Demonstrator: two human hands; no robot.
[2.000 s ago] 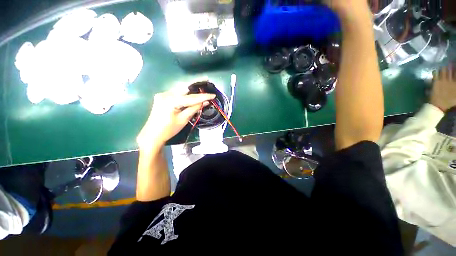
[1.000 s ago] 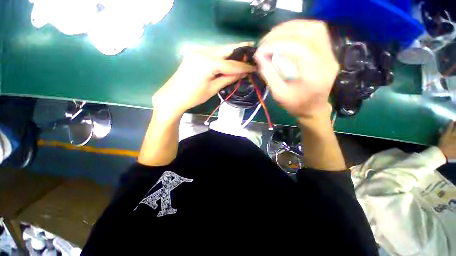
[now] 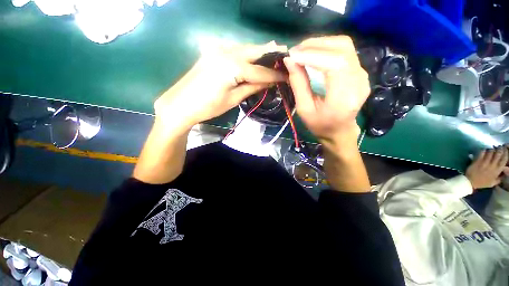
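Note:
The black round body (image 3: 269,106) sits on a white housing (image 3: 245,134) at the bench's near edge, in front of my chest. Red wire leads (image 3: 290,114) and a white cable (image 3: 280,132) hang down from it. My left hand (image 3: 215,84) is closed at the fingertips on a dark part at the top of the black body. My right hand (image 3: 332,84) pinches at the same spot, its thumb and finger touching beside the left fingertips. What the right fingertips hold is too small and overexposed to tell.
White covers (image 3: 109,19) lie at the back left. A blue bin (image 3: 416,28) and black round caps (image 3: 385,95) are on the right. White and black units (image 3: 485,84) stand farther right, near a person in a pale sleeve (image 3: 441,192). A carton (image 3: 44,218) is on the floor at left.
My right hand has come back from the blue bin to the black body and joined my left hand there. Both hands now pinch close together at its top. The view has shifted.

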